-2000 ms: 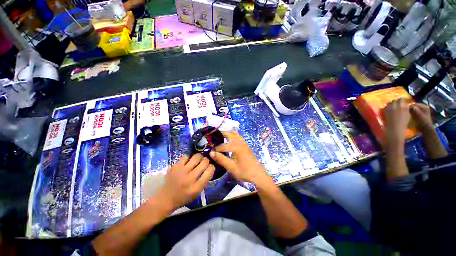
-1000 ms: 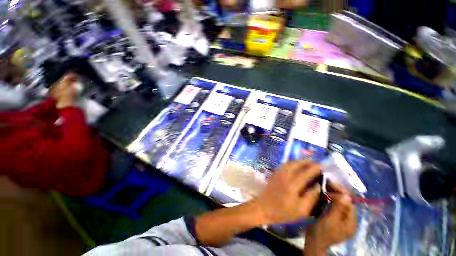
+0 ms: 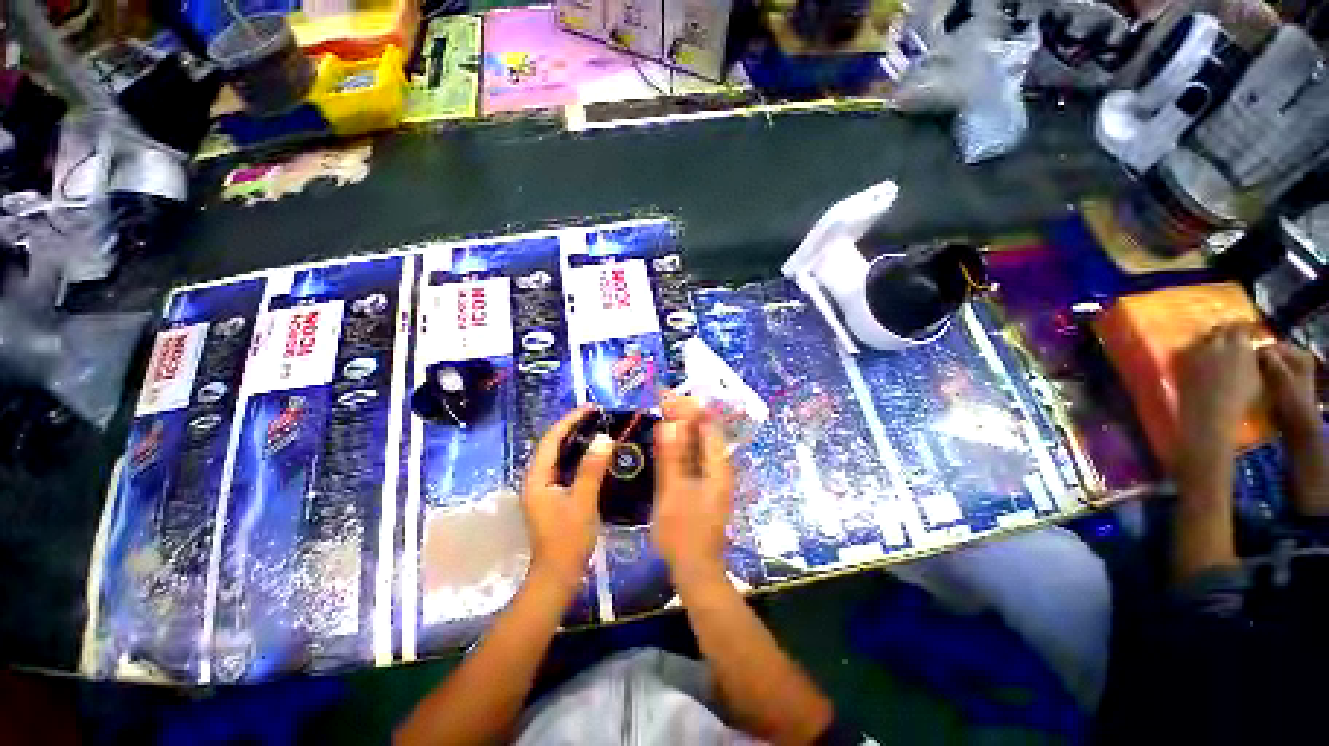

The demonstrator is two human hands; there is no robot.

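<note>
A black round unit with thin wires on top is held between my two hands over the blue printed cardboard. My left hand grips its left side, with the thumb near its top. My right hand grips its right side. A white housing with a flat plate lies just beyond my right hand. A small black part with a light centre lies on the cardboard to the left. The underside of the unit is hidden.
A white housing with a black round unit stands at the right. A neighbour's hands are over an orange pad. A yellow bin and white boxes stand across the dark green bench. Plastic bags lie at the left.
The view swung to the left, showing a person in red sleeves, and has swung back. My hands now hold the black unit from both sides, instead of my fingers meeting over its top.
</note>
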